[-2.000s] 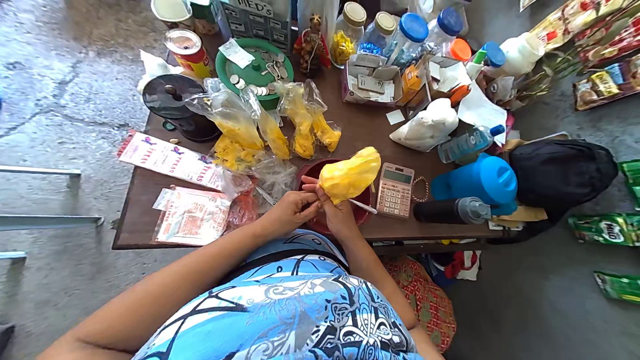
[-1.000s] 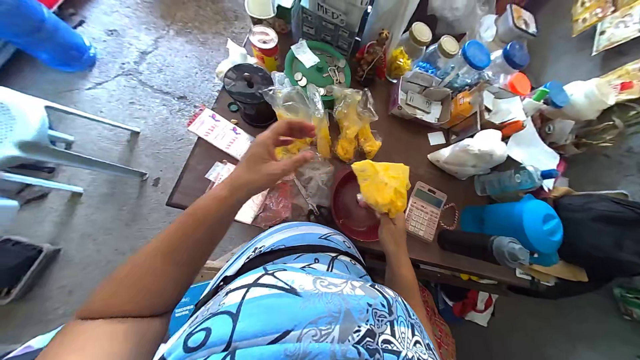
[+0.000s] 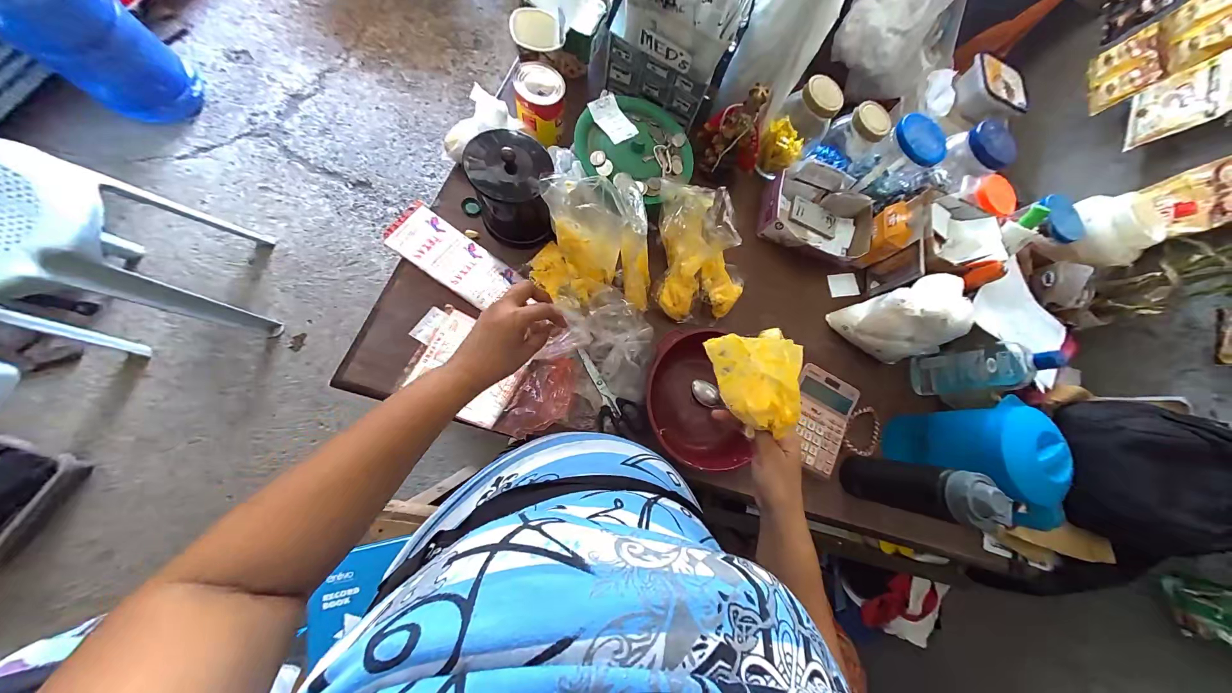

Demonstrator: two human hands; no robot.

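Observation:
My right hand holds a plastic bag of yellow filling over the right side of a dark red bowl, in which a metal spoon lies. My left hand is over loose clear plastic bags, its fingers curled; whether it pinches one is unclear. Scissors with black handles lie between those bags and the bowl. Behind them stand several tied clear bags with yellow contents. A pink calculator lies right of the bowl.
Printed plastic packs lie at the table's left. A black lidded container and a green tray with coins stand behind. At right are lidded jars, open boxes, a blue jug and a black tumbler. A plastic chair stands left.
My hands were together at the yellow bag; my left hand has since moved away left, first raised, now over the loose plastic bags. My right hand keeps the yellow bag. The view has shifted left.

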